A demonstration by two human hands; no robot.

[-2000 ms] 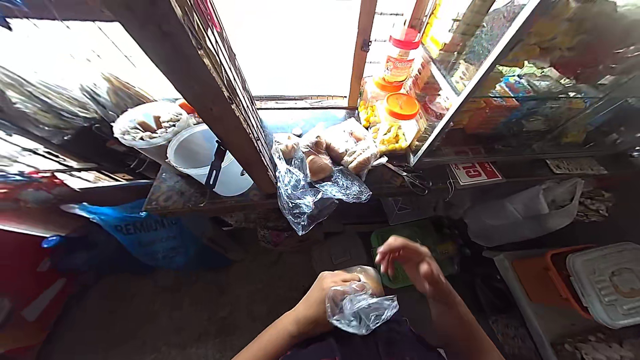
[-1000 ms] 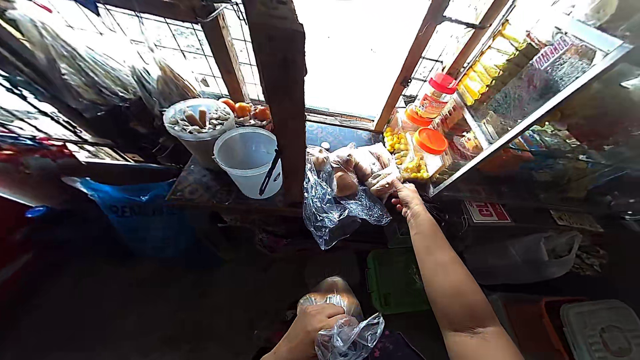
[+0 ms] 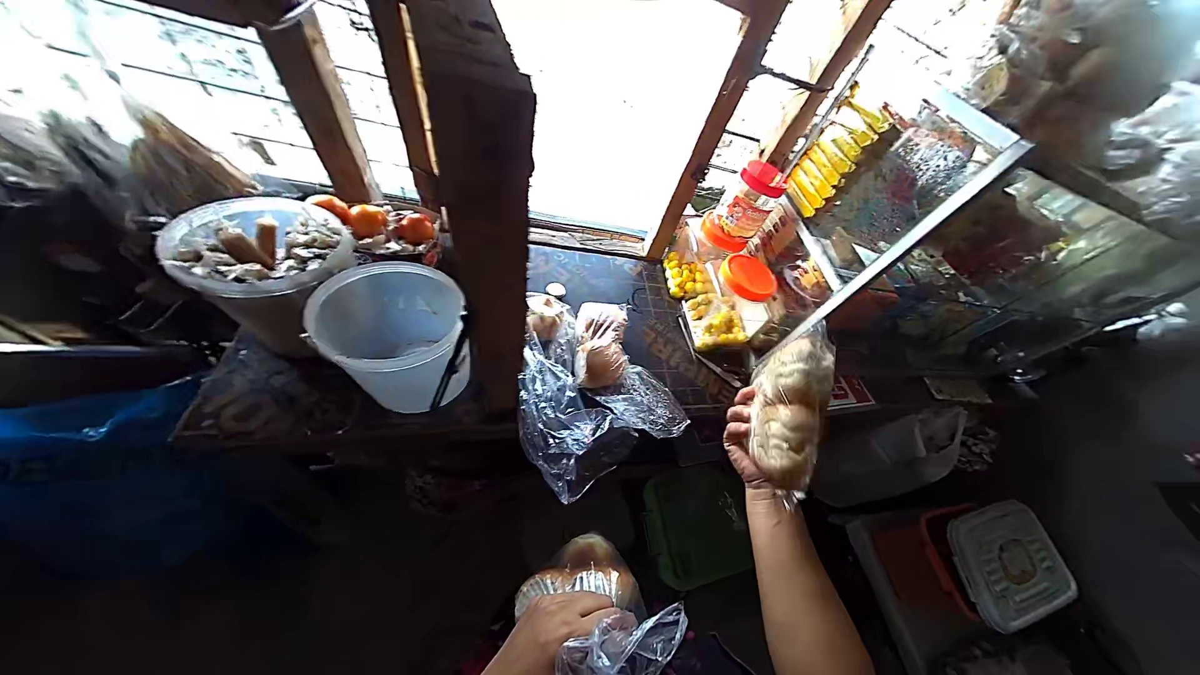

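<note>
At the bottom centre my left hand (image 3: pixel 561 626) grips a clear plastic bag of browned bread rolls (image 3: pixel 583 567), its loose plastic bunched beside the fingers. Raised on the right, my right hand (image 3: pixel 745 436) holds a clear bag of pale bread rolls (image 3: pixel 792 412), upright in front of the display case's lower corner. On the counter between the post and the jars lie another bag of rolls (image 3: pixel 602 349) and a crumpled clear plastic bag (image 3: pixel 577 427), which hangs over the counter's edge. The palm side of my right hand is partly hidden by its bag.
A thick wooden post (image 3: pixel 473 187) rises left of the rolls. Beyond it stand an empty white bucket (image 3: pixel 386 328) and a filled tub (image 3: pixel 258 281). Red-lidded jars (image 3: pixel 748 277) and a glass display case (image 3: pixel 923 220) stand right. A green container (image 3: pixel 698 525) sits below.
My right hand, at the bags on the counter one second ago, has lifted a bag of pale rolls and moved right. My left hand still holds its bag.
</note>
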